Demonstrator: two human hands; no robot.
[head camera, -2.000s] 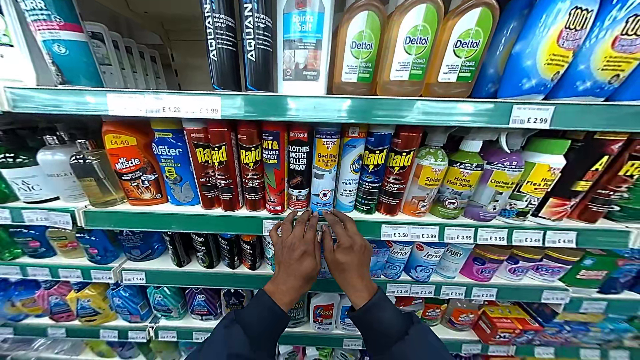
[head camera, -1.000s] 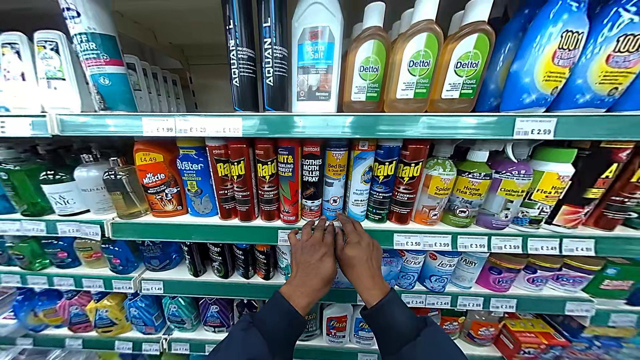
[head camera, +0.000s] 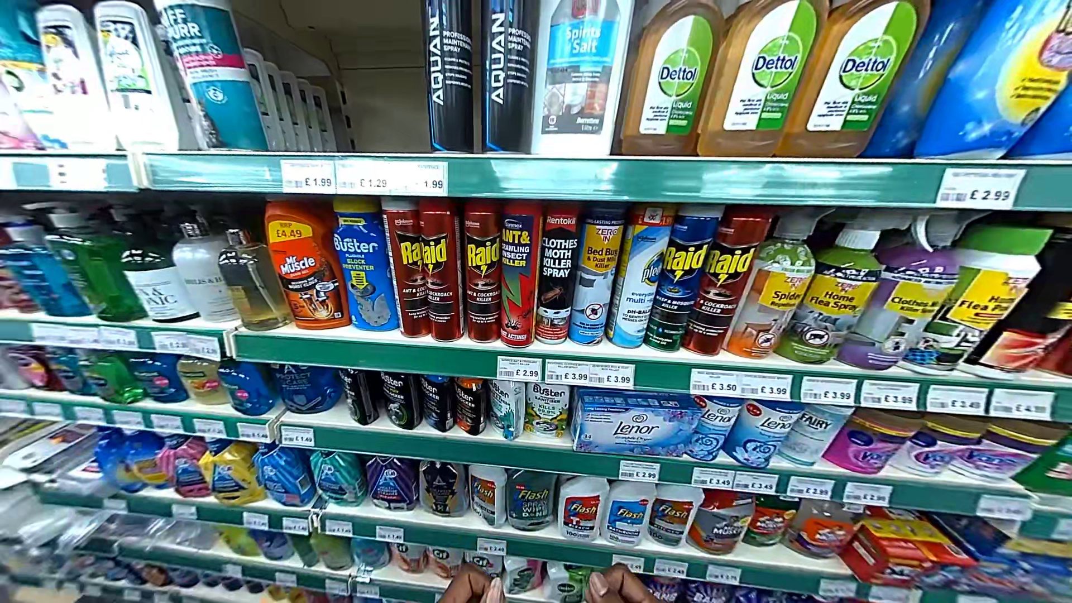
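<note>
At the bottom edge of the head view, only the fingers of my left hand (head camera: 471, 584) and my right hand (head camera: 618, 584) show, a gap between them. Both are nearest to a low shelf of small bottles, and whether they touch anything cannot be told. Higher up, a green-edged shelf holds a row of upright spray cans: red Raid cans (head camera: 483, 272), a Rentokil moth killer can (head camera: 556, 276), a bed bug killer can (head camera: 598, 280) and a blue and white spray can (head camera: 641, 280). Under them lies a Lenor box (head camera: 636, 423).
Dettol bottles (head camera: 677, 75) and black spray cans (head camera: 450, 75) stand on the top shelf (head camera: 586, 177). Trigger spray bottles (head camera: 842, 293) are to the right of the cans. An orange Mr Muscle bottle (head camera: 306, 268) is to their left. Flash bottles (head camera: 584, 507) line a lower shelf.
Both hands have moved down from the edge of the spray can shelf to the bottom of the view and apart from each other. The Lenor box and the price labels behind them now show.
</note>
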